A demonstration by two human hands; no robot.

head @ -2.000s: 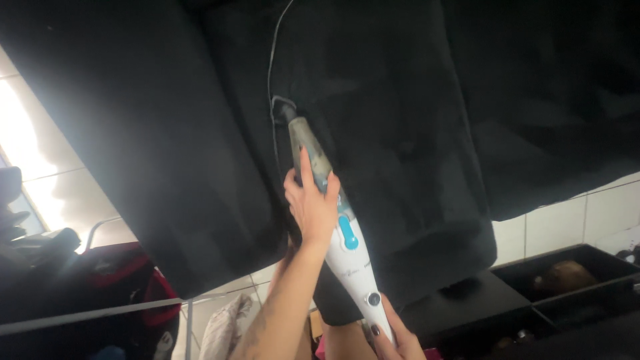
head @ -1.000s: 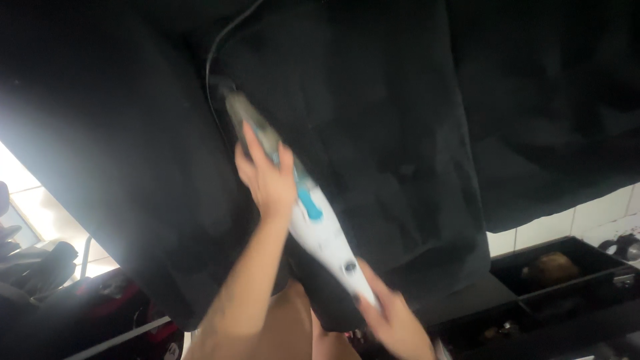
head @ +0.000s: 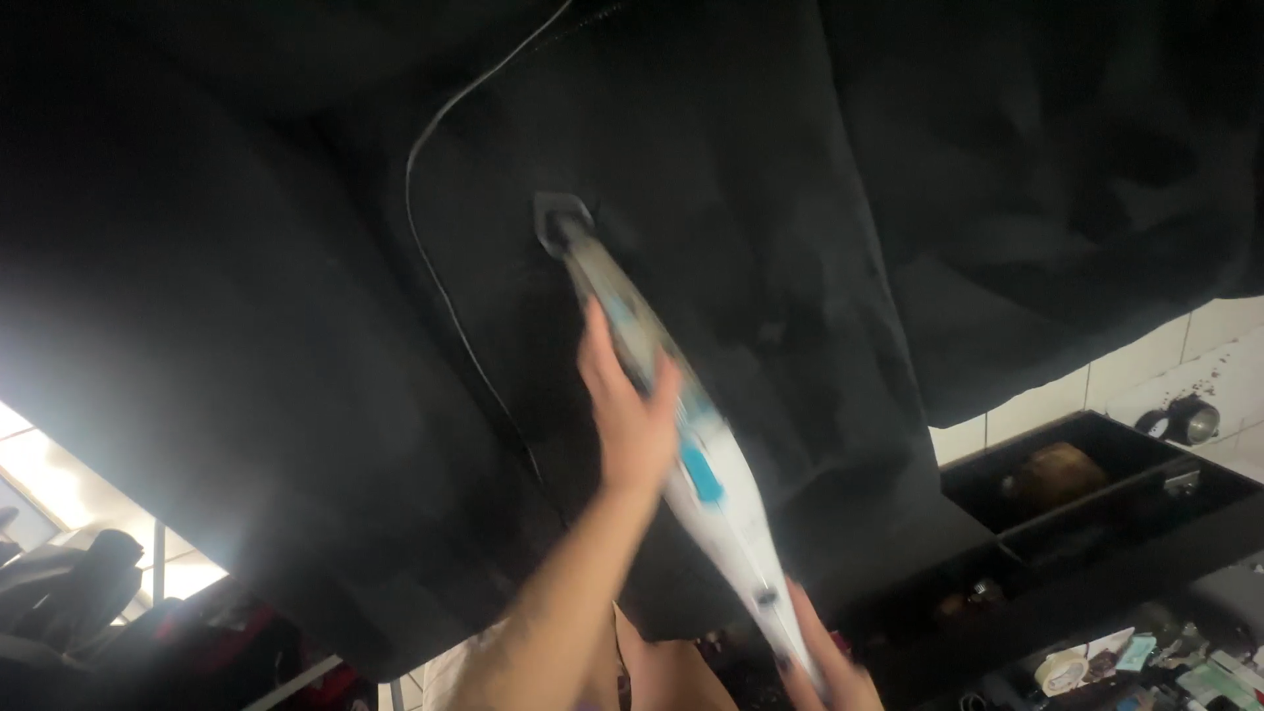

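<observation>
A white and blue handheld stick vacuum cleaner [head: 726, 494] with a translucent front lies diagonally over black fabric [head: 731, 178]. My left hand [head: 630, 415] grips its translucent section, thumb and fingers on either side. Around the lower end of the handle my right hand [head: 825, 657] is closed. The small dark nozzle [head: 563, 225] is at the fabric's surface; whether it presses on it I cannot tell. A thin cord [head: 425, 247] runs in a curve over the fabric, left of the vacuum. Both hands are slightly blurred.
At the right stands a black open drawer or tray [head: 1086, 425] with a brown rounded thing [head: 1057, 479] inside. Small items and a roll of tape [head: 1062, 671] are at the lower right. Dark bags or clothing [head: 79, 583] lie at the lower left. White tiles show at both sides.
The vacuum and both hands first shifted left over the fabric, then back to the right. The cord's curve has changed and now lies apart from the nozzle. Both hands have kept their hold.
</observation>
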